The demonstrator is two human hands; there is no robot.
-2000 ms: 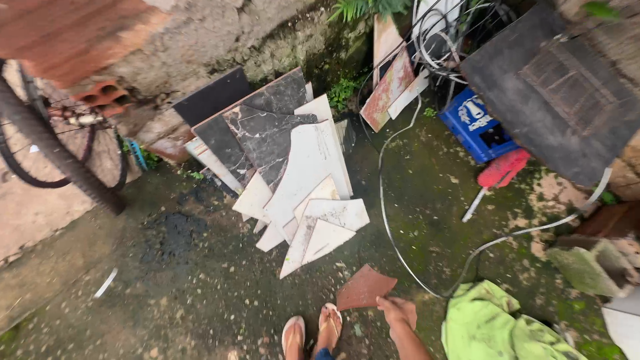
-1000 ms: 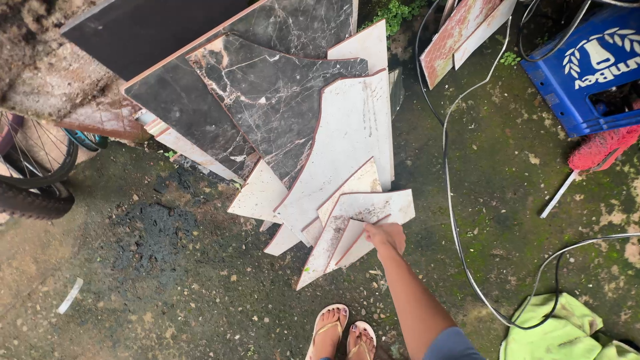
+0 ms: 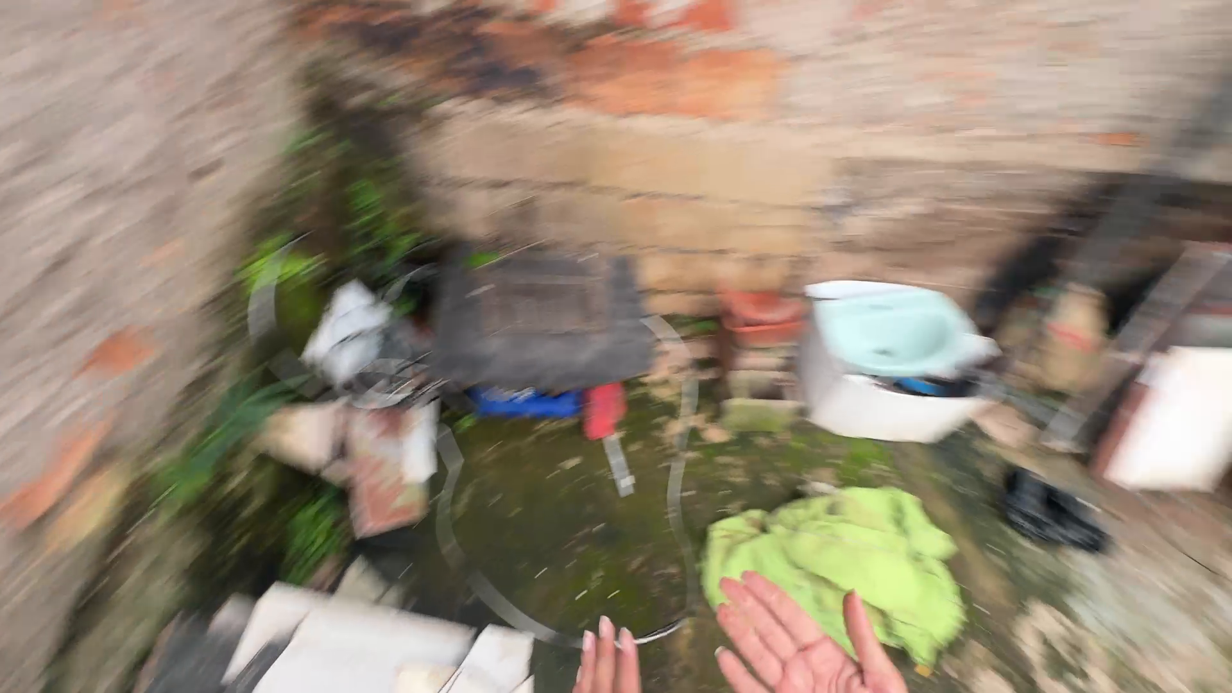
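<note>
My right hand (image 3: 799, 640) is palm up at the bottom, fingers spread, with nothing in it, in front of a crumpled lime-green cloth (image 3: 847, 553) on the ground. Only the fingers of my left hand (image 3: 608, 659) show at the bottom edge, pointing up; its palm is out of view and no object shows at the fingers. A loop of pale cable (image 3: 462, 563) lies just beyond them. Broken white tile pieces (image 3: 356, 645) are at the bottom left. The whole view is blurred by motion.
Ahead, before a brick wall (image 3: 626, 164), are a dark sheet (image 3: 544, 318), a blue crate (image 3: 527, 401) and a red-covered object (image 3: 604, 411). A light-blue basin (image 3: 895, 332) rests on a white container (image 3: 857, 399). Tile pieces (image 3: 385, 472) lean at left; dark footwear (image 3: 1054, 510) lies right.
The hand that touched the tile pile a second ago is off it; both hands now show near the cloth and cable. The view has swung up and right, toward the wall.
</note>
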